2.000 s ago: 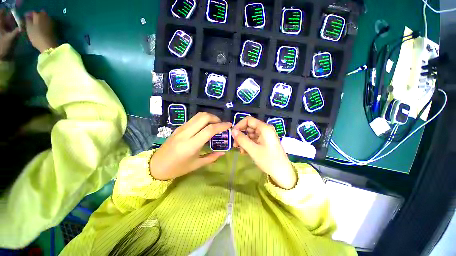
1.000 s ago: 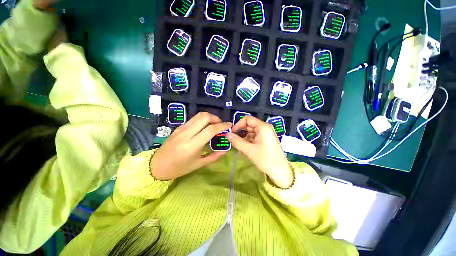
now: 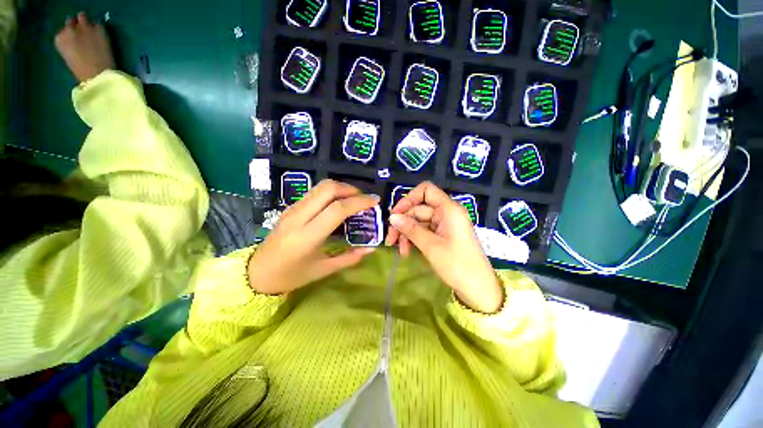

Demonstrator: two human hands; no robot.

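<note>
My left hand [image 3: 308, 238] holds a smartwatch [image 3: 364, 226] between thumb and fingers at the near edge of the black compartment tray [image 3: 389, 64]. The watch has a pale rim and a dark purplish screen facing up. My right hand [image 3: 431, 234] is just right of the watch, its thumb and fingertips bent close together beside the watch's edge. Whether they touch it or hold anything small is unclear. Several watches with green text lie in the tray pockets, one per pocket. The near pockets are partly hidden by my hands.
A coworker's hand [image 3: 84, 46] and yellow-green sleeve are at left on the green mat [image 3: 197, 125]. At right are a white power strip [image 3: 703, 100], black cables [image 3: 621, 125], white cable loops and a small dark-faced device [image 3: 672, 185]. A white panel [image 3: 615, 355] is at lower right.
The held watch's screen went from purplish to green text and back to purplish. My right fingertips moved slightly off its edge. A watch now fills the second-row pocket that was empty. The coworker's arms moved.
</note>
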